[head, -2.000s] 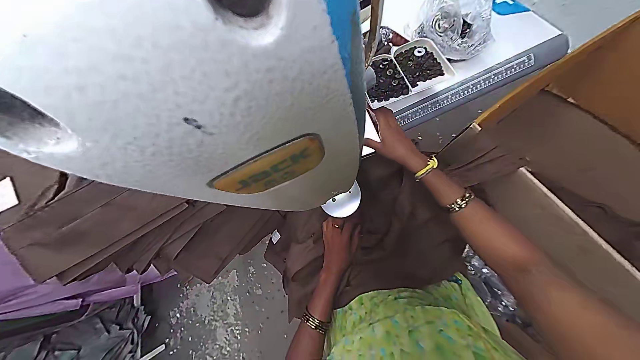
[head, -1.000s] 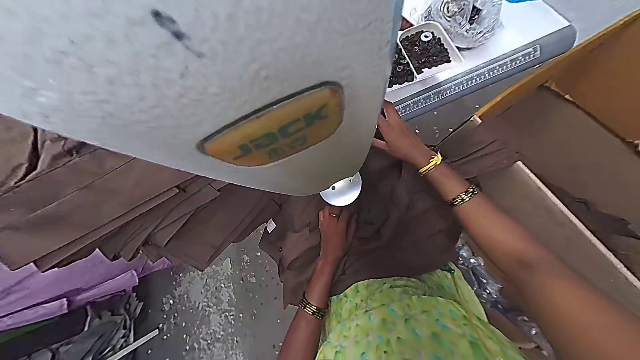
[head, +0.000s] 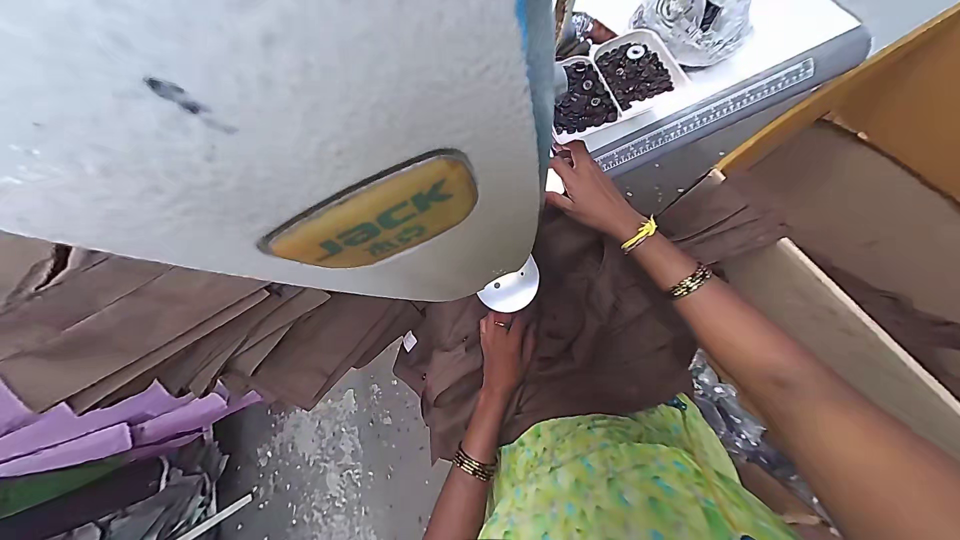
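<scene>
The head of a white Jack sewing machine (head: 225, 150) fills the upper left and hides what lies behind it. Below its lower edge shows a round metal plate (head: 511, 289). My left hand (head: 504, 349) lies on dark brown fabric (head: 585, 330) just under that plate, fingertips partly hidden; its hold on the cloth cannot be made out. My right hand (head: 589, 191) is at the machine's right side, fingers bent near a white surface by the button tray (head: 637, 71). Whether it pinches anything is hidden. The tray's two compartments hold small dark buttons.
Stacked brown fabric pieces (head: 150, 322) lie at the left, over purple ones (head: 180, 420). A clear plastic bag (head: 694, 30) stands beside the buttons on the table, whose edge bears a ruler strip (head: 712, 112). At the right are cardboard and wooden-edged bins (head: 862, 322) with brown cloth.
My right hand has moved up toward the button tray since one second ago, when it was lower by the fabric. My left hand stays by the round plate.
</scene>
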